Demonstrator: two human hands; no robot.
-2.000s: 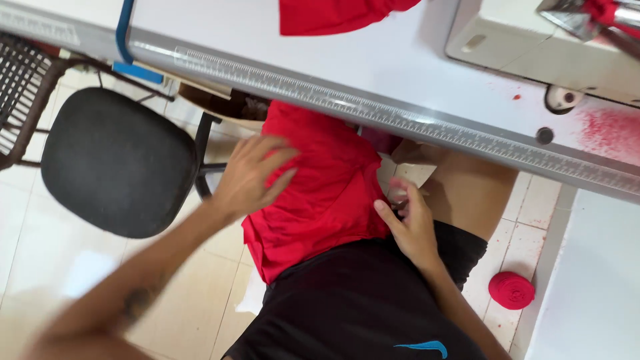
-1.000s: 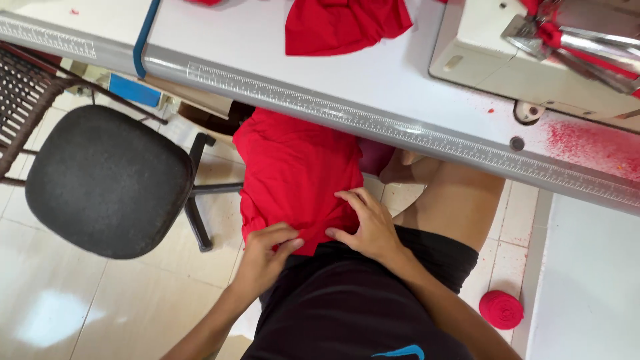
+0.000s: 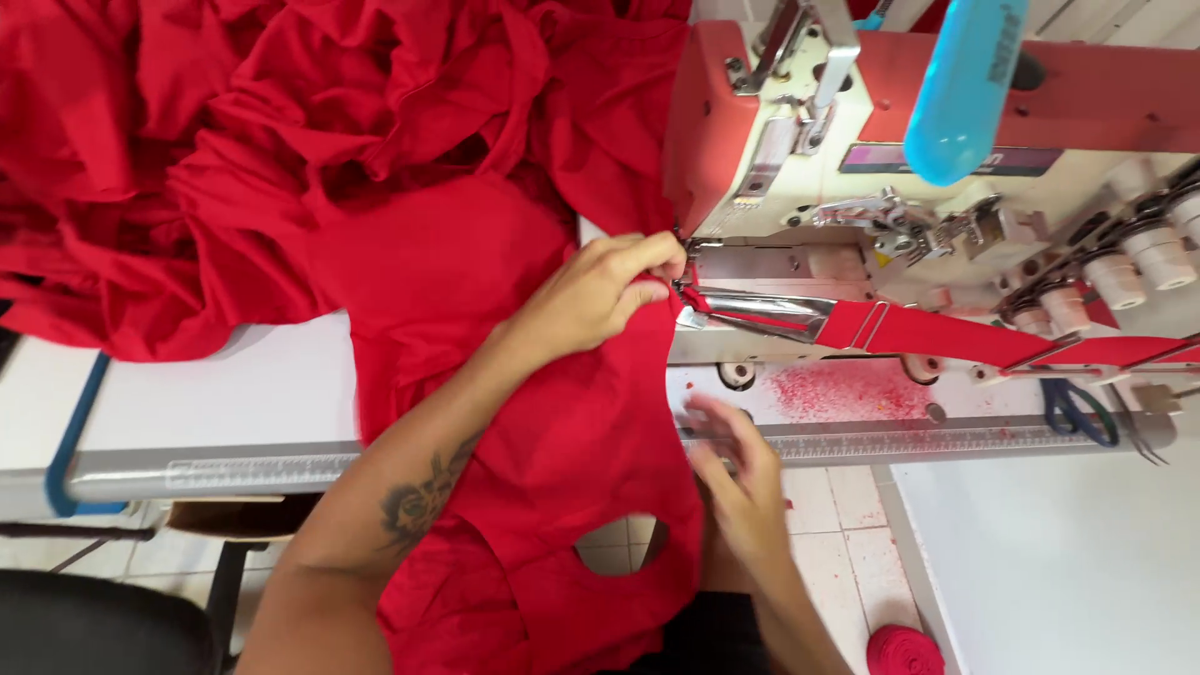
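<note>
A red fabric garment (image 3: 562, 441) lies across the sewing table and hangs over its front edge, with a round opening low down. My left hand (image 3: 609, 291) pinches its edge close to the needle area of an industrial sewing machine (image 3: 778, 178). Beside those fingertips is a metal binding folder (image 3: 769, 314), fed by a flat red fabric strip (image 3: 928, 333) from the right. Slightly blurred, my right hand (image 3: 741, 469) is beside the garment's right edge at the table front, fingers apart, with nothing seen in it.
A large heap of red fabric (image 3: 375, 112) covers the left of the table. White thread guides (image 3: 1116, 277), a cyan-handled tool (image 3: 966, 94) and blue-handled scissors (image 3: 1078, 412) are at right. A black chair (image 3: 103, 623) stands lower left; a red fabric roll (image 3: 905, 652) lies lower right.
My hands were over red fabric on the lap; the left is now up at the machine, holding the garment edge. Red fabric now spreads over the table. The view has shifted strongly toward the machine.
</note>
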